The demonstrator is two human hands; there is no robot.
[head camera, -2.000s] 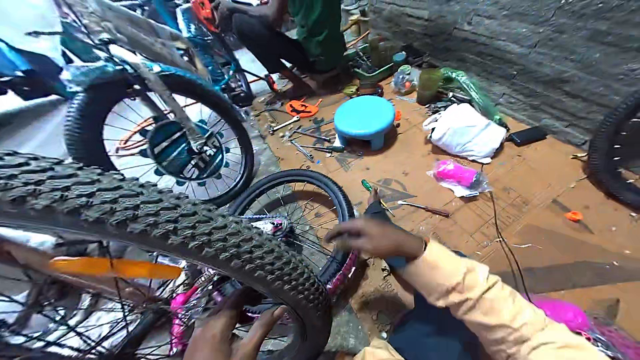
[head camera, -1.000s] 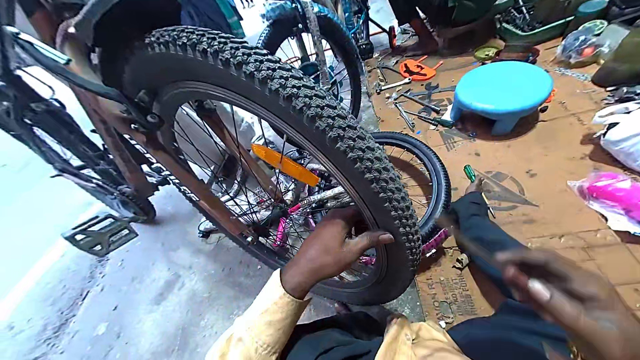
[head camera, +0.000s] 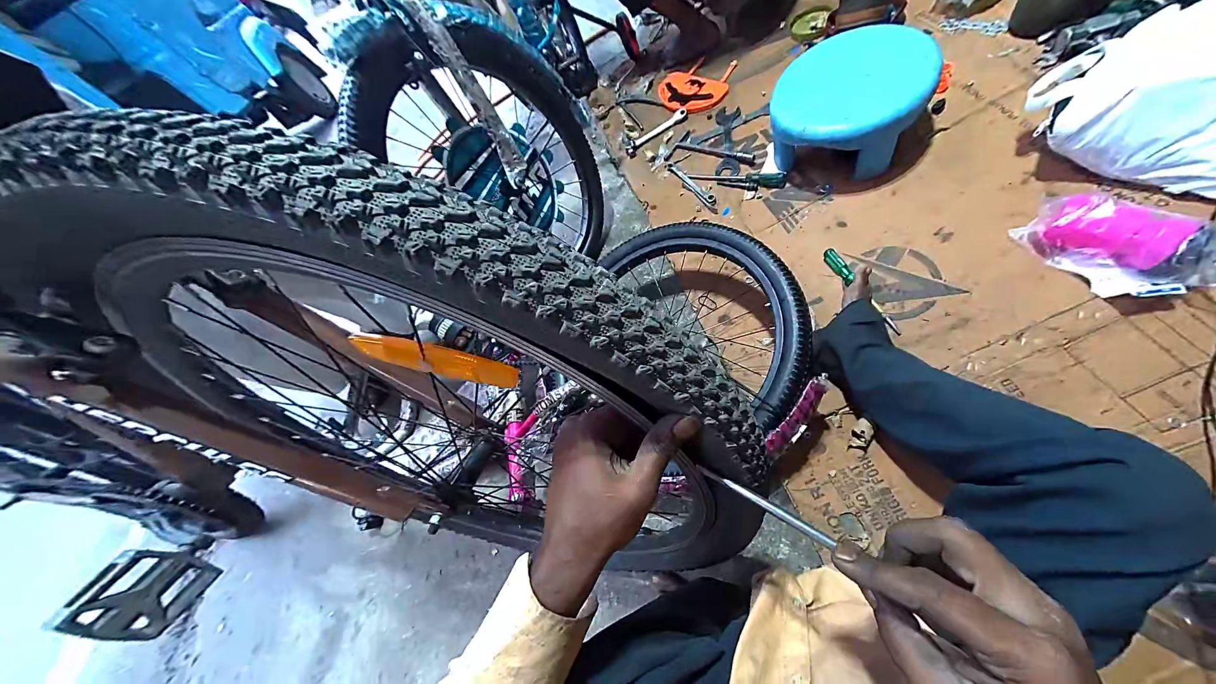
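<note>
A large knobby bicycle tire (head camera: 494,256) on a spoked wheel fills the left and middle of the head view. My left hand (head camera: 608,484) grips the wheel at its lower right, fingers behind the rim and thumb pressed on the tire's sidewall. My right hand (head camera: 959,589), at the lower right, holds a thin metal rod (head camera: 774,508), perhaps a tire lever or screwdriver shaft. Its far tip meets the edge between tire and rim, just below my left thumb; its near end is hidden in my fingers. An orange reflector (head camera: 435,361) is fixed among the spokes.
Behind lie a smaller wheel (head camera: 803,313) and a bicycle's front wheel (head camera: 594,180). A blue stool (head camera: 855,90), several wrenches (head camera: 698,185), a green-handled screwdriver (head camera: 839,267), a pink plastic-wrapped item (head camera: 1116,233) and a white bag (head camera: 1140,114) are on the cardboard. A pedal (head camera: 138,594) juts out lower left.
My left hand has moved onto the wheel's rim and sidewall. My right hand has come down toward the tire, and the rod in it now touches the rim edge. The view has shifted.
</note>
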